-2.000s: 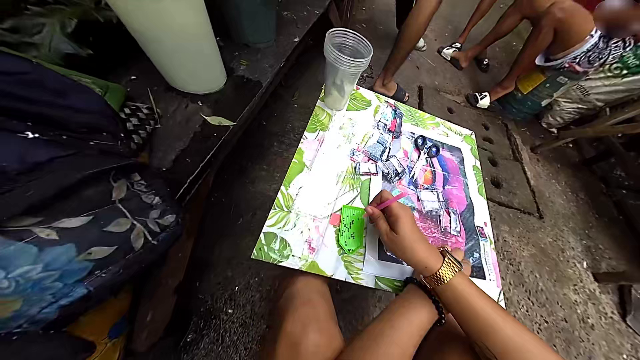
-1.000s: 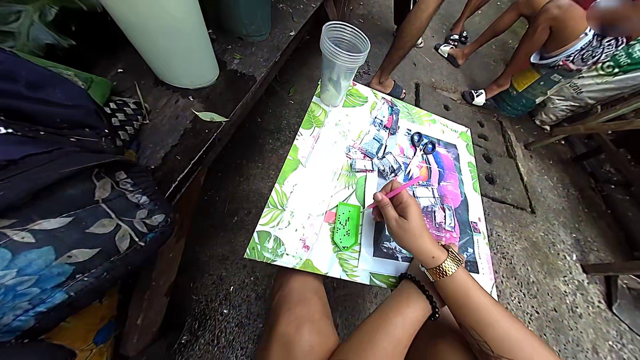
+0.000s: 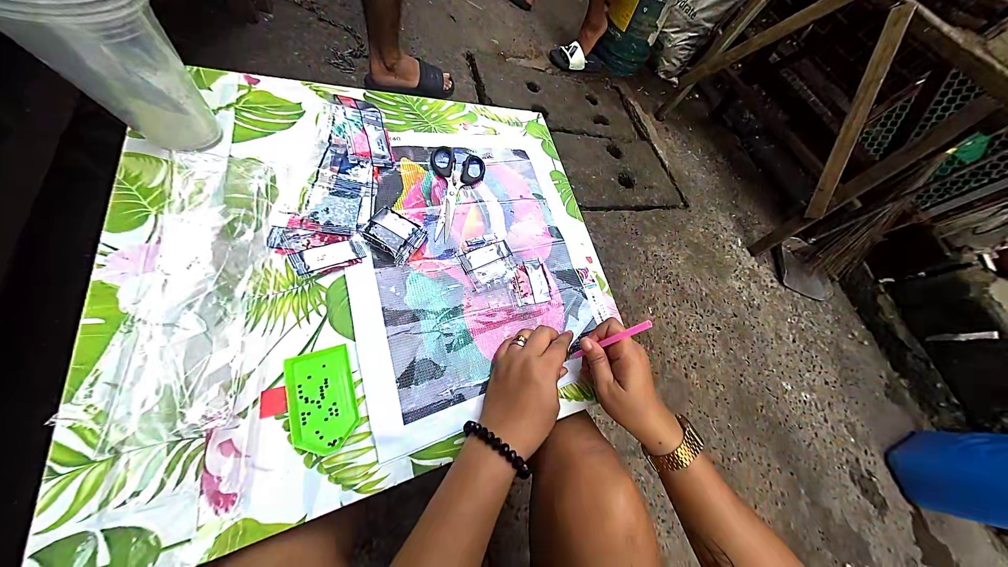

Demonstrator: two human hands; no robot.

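Note:
A diamond-painting canvas (image 3: 437, 315) lies on a board (image 3: 339, 307) covered in leaf print. My left hand (image 3: 526, 378), with a ring and a black bead bracelet, rests on the canvas's near right part and holds nothing that I can see. Beside it, my right hand (image 3: 622, 374) pinches a pink applicator pen (image 3: 626, 334), its tip low over the canvas's right edge. A green tray (image 3: 319, 398) with small black beads sits left of the canvas, on a red square (image 3: 273, 402). Scissors (image 3: 453, 189) and several bead packets (image 3: 331, 197) lie on the canvas and beside it.
Stacked clear plastic cups (image 3: 142, 79) stand at the board's far left corner, near crumpled clear plastic film (image 3: 197, 276). Another person's foot in a sandal (image 3: 409, 77) is just past the far edge. Wooden framing (image 3: 858, 110) and a blue object (image 3: 949, 476) are at the right.
My right hand with the pink pen has moved from beside the green tray to the canvas's near right edge. My left hand now shows on the canvas. The view has shifted.

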